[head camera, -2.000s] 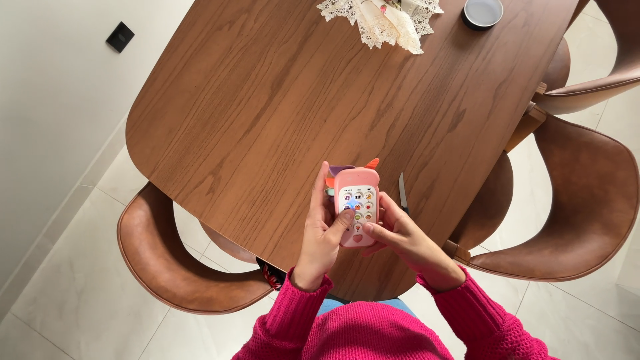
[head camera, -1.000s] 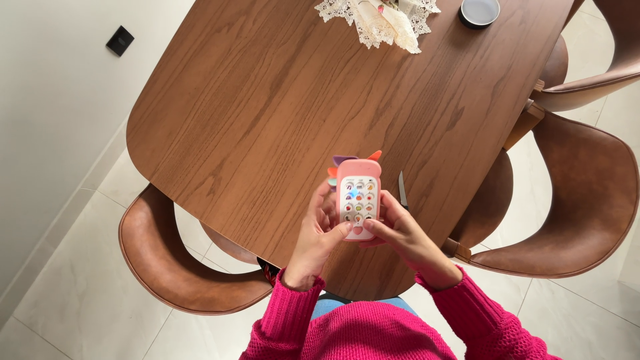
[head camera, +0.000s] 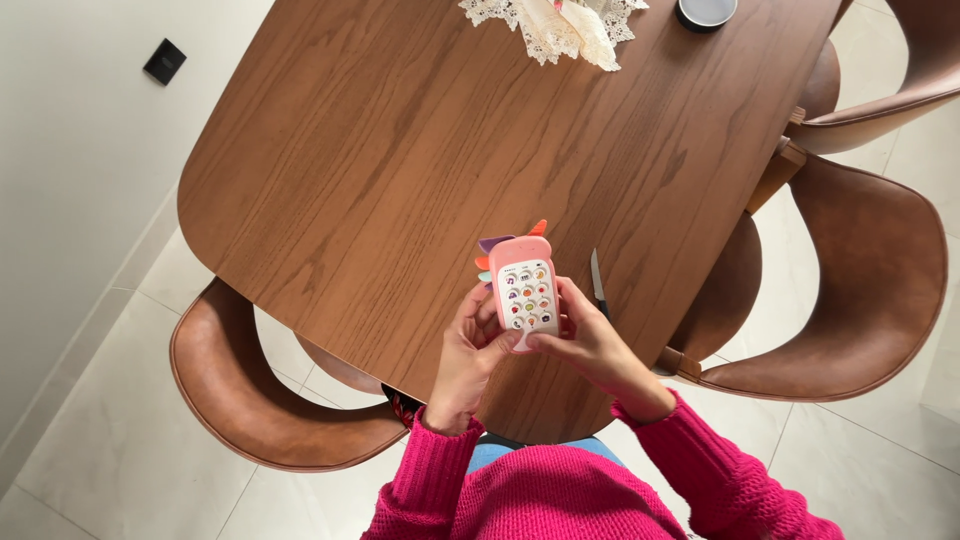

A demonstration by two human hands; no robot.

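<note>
A pink toy phone (head camera: 525, 292) with a white keypad of round picture buttons is held upright between both hands above the wooden table (head camera: 390, 187). Purple, orange and teal pieces stick out along its left side and top. My left hand (head camera: 472, 352) grips its lower left edge, thumb at the bottom of the keypad. My right hand (head camera: 589, 345) holds the lower right edge, its thumb also near the bottom. A small knife (head camera: 598, 279) with a dark handle lies on the table just right of the toy, its handle partly behind my right hand.
A cream lace cloth (head camera: 574, 34) and a round dark-rimmed container (head camera: 706, 11) lie at the table's far edge. Brown leather chairs stand at the lower left (head camera: 277, 420) and along the right side (head camera: 877, 285). A black wall plate (head camera: 164, 61) is on the wall at left.
Two seconds ago my left thumb was over the keypad's left buttons; now it rests at the lower edge. The blue glow on the keypad in the earlier frames no longer shows.
</note>
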